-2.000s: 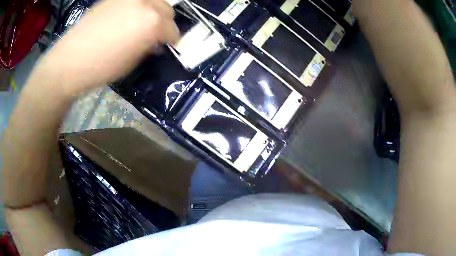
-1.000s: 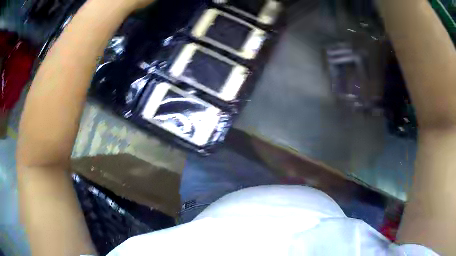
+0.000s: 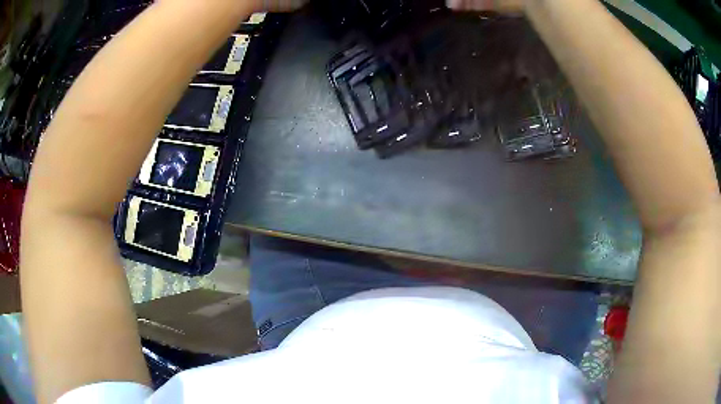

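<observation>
Several black plastic housings (image 3: 370, 99) lie on the bench mat in front of me, some overlapping; more stand toward the right (image 3: 531, 134). My left hand (image 3: 273, 5) is cut off by the top edge. My right hand (image 3: 486, 6) is also cut off there, with part of its fingers showing above the housings. Dark, blurred things lie between the hands; I cannot tell whether either hand holds one. A glossy black blister tray (image 3: 215, 225) lies at the left, with a cream framed panel (image 3: 161, 229) in its nearest pocket and more behind it, partly under my left forearm.
The dark bench mat (image 3: 371, 201) has a brown front edge. An open brown cardboard box (image 3: 209, 319) stands below at the left, with black plastic beside it. A red thing (image 3: 617, 323) shows at the lower right. Black items and a green surface are at the right edge.
The view has turned to the right, so the tray now sits at the left and the housings show at the centre. My left hand has left the tray's pockets for the top edge.
</observation>
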